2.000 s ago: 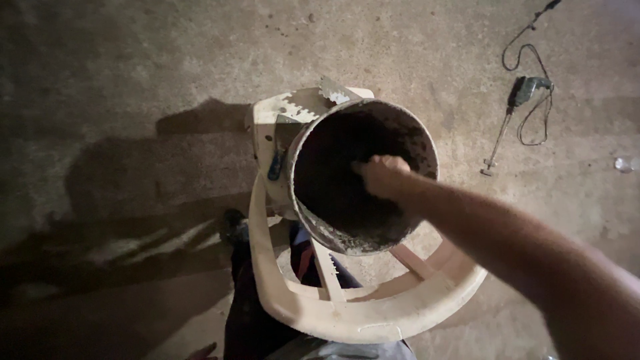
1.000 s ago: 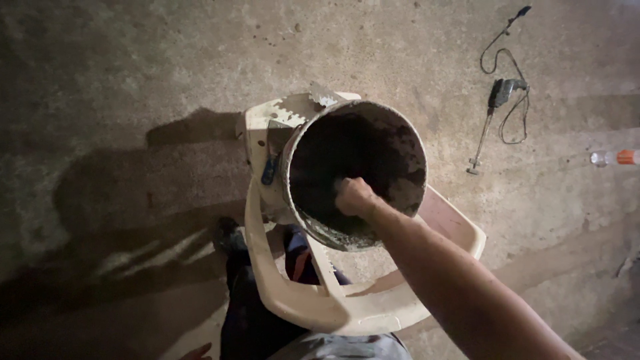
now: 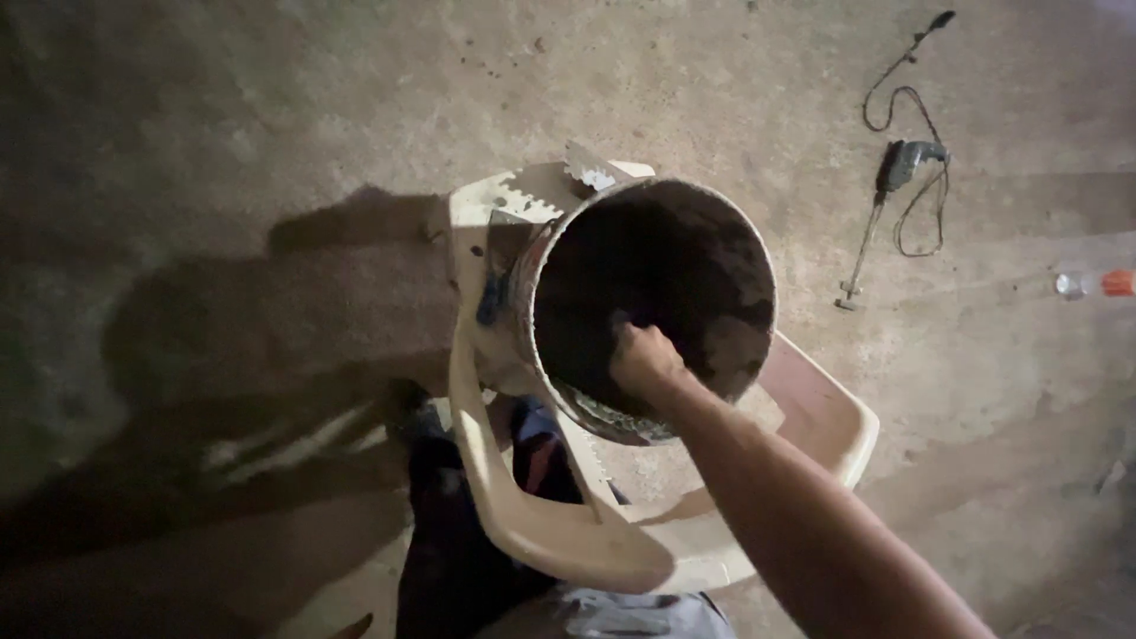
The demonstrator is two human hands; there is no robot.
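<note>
My right hand (image 3: 648, 359) reaches into a round bucket (image 3: 770, 293) with a crusted rim. Its fingers are curled, and the dark inside hides whether they hold anything. The bucket rests on a cream plastic chair (image 3: 568, 541). Beside the bucket, on the chair's left part, lies a tool with a blue handle (image 3: 490, 297). A notched metal blade (image 3: 590, 169) sticks out behind the rim, and more notched edges show to its left. Of my left hand (image 3: 357, 628), only a fingertip shows at the bottom edge.
A corded power drill (image 3: 905, 169) with a mixing rod (image 3: 861, 253) lies on the concrete floor (image 3: 355, 106) at the right, its cable loosely curled. A clear bottle (image 3: 1072, 285) with an orange part lies near the right edge. My legs (image 3: 453, 541) are beneath the chair's left side.
My right hand has shifted toward the near left part of the bucket's inside since the earliest frame. The chair and drill look unmoved.
</note>
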